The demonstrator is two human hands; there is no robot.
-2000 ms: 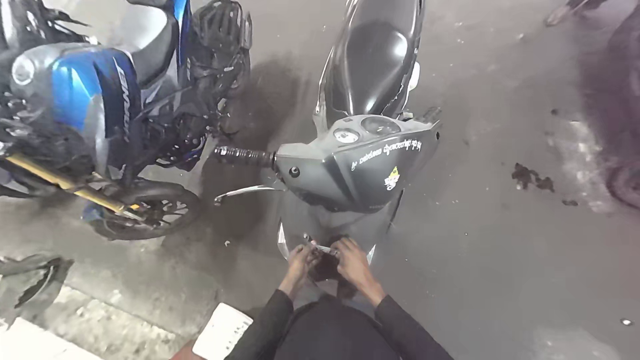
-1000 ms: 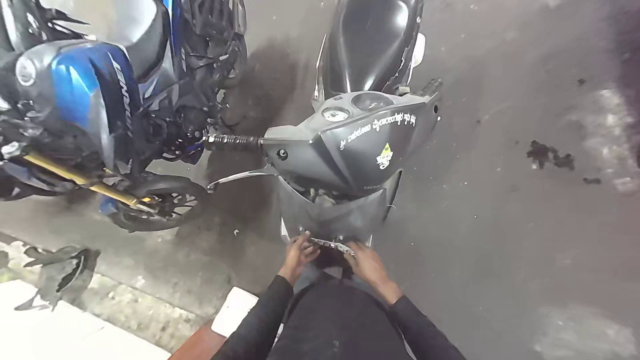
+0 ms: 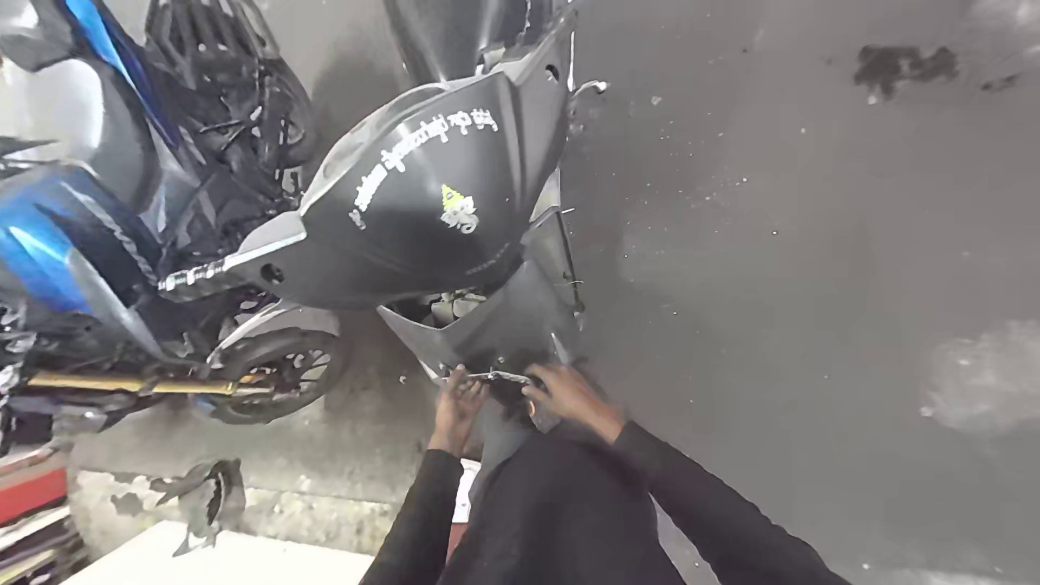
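The grey front panel of a scooter [image 3: 508, 321] lies below its dark handlebar cover [image 3: 439, 195], which bears writing and a small sticker. At the panel's lower edge is a thin, light strip [image 3: 496, 375], too small to name surely. My left hand [image 3: 460, 406] touches the strip's left end, fingertips up. At its right end, my right hand [image 3: 569, 398] rests with bent fingers against the panel edge. Whether either hand grips the strip cannot be made out. Light parts [image 3: 457, 306] show in the gap between cover and panel.
A blue motorcycle [image 3: 73, 244] stands close on the left, its front wheel [image 3: 280, 374] near the scooter's brake lever. A dark curved part [image 3: 213, 500] lies on the ledge at lower left, beside a white surface [image 3: 219, 561]. Grey floor [image 3: 772, 325] spreads to the right.
The view has moved closer to the scooter's front and turned. Both hands stay at the front panel's lower edge.
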